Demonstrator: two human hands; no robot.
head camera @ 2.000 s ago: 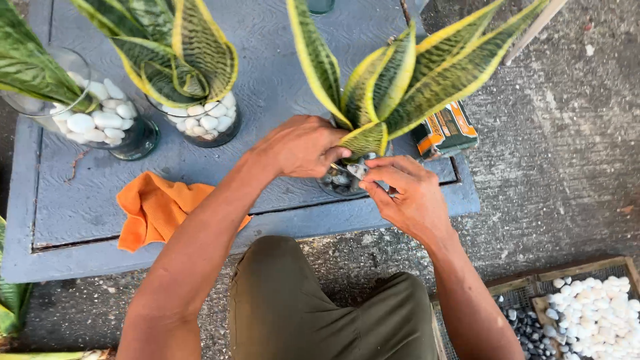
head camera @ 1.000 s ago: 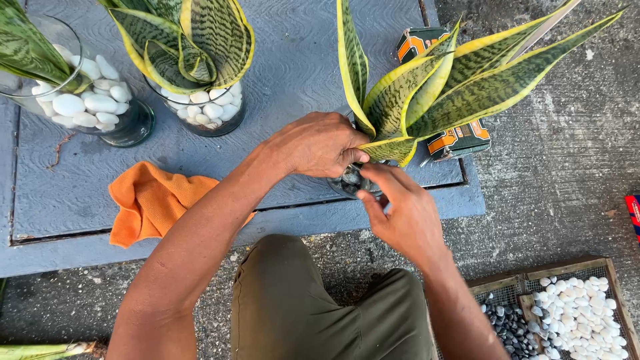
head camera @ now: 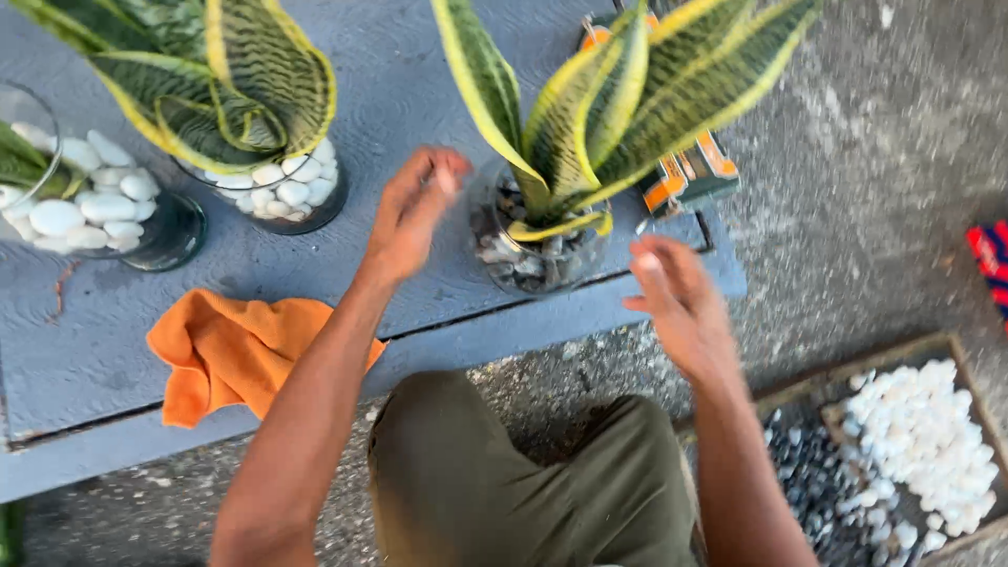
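Observation:
A snake plant (head camera: 571, 150) with yellow-edged leaves stands in a glass vase (head camera: 528, 264) holding dark and grey pebbles, near the front edge of the blue-grey table. To the left of the vase, my left hand (head camera: 417, 209) is raised with nothing in it, fingers loosely curled and apart, slightly blurred. My right hand (head camera: 681, 295) is to the right of the vase, off the glass, with its fingers apart and nothing held. Both hands are clear of the plant. An orange cloth (head camera: 236, 346) lies crumpled on the table beside my left forearm.
Two more glass vases with snake plants and white pebbles (head camera: 106, 209) stand at the left. Dark boxes with orange markings (head camera: 689, 177) are behind and beside the plant. On the ground at lower right, a wooden-framed tray (head camera: 854, 366) holds white pebbles (head camera: 921, 437) and dark pebbles (head camera: 819, 480).
Both hands have let go of the plant and its vase and moved apart, the left hand leftward and the right hand rightward. The small pale thing at the fingers two seconds ago is no longer there.

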